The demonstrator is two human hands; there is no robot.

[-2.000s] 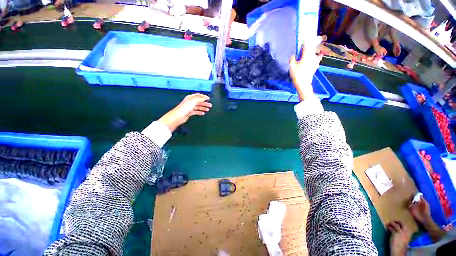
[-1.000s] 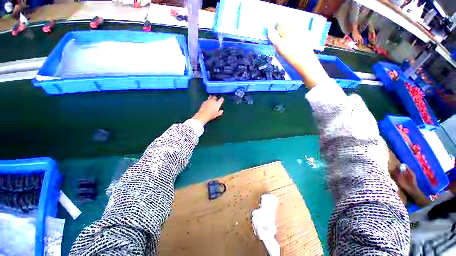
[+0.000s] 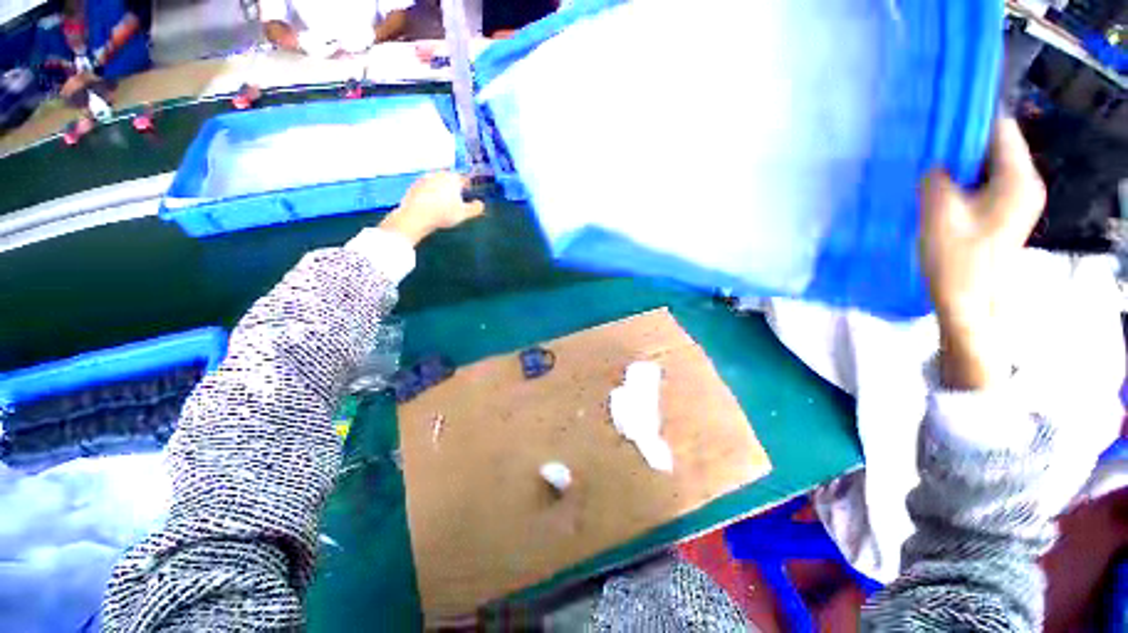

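Note:
My right hand (image 3: 977,235) grips the right side of a large blue tray (image 3: 872,161), lifted and tilted, with a white liner inside. My left hand (image 3: 435,205) is over the dark green belt, left of the tray, with a small dark part (image 3: 475,189) at its fingertips. A dark looped part (image 3: 537,361) lies on the cardboard (image 3: 495,495). Crumpled white tissue (image 3: 640,414) lies to its right, and a small white object (image 3: 555,475), perhaps the glue bottle, lies nearer me.
A blue tray with white liner (image 3: 291,204) stands across the belt. A blue bin (image 3: 149,359) at left holds rows of dark parts. A dark item (image 3: 423,376) lies by the cardboard's left corner. People sit opposite. A blue stool (image 3: 792,569) is at lower right.
My right hand has brought the tray nearer and to the right, with its lined inside now showing. My left hand has moved left and up, with a dark part now at its fingertips.

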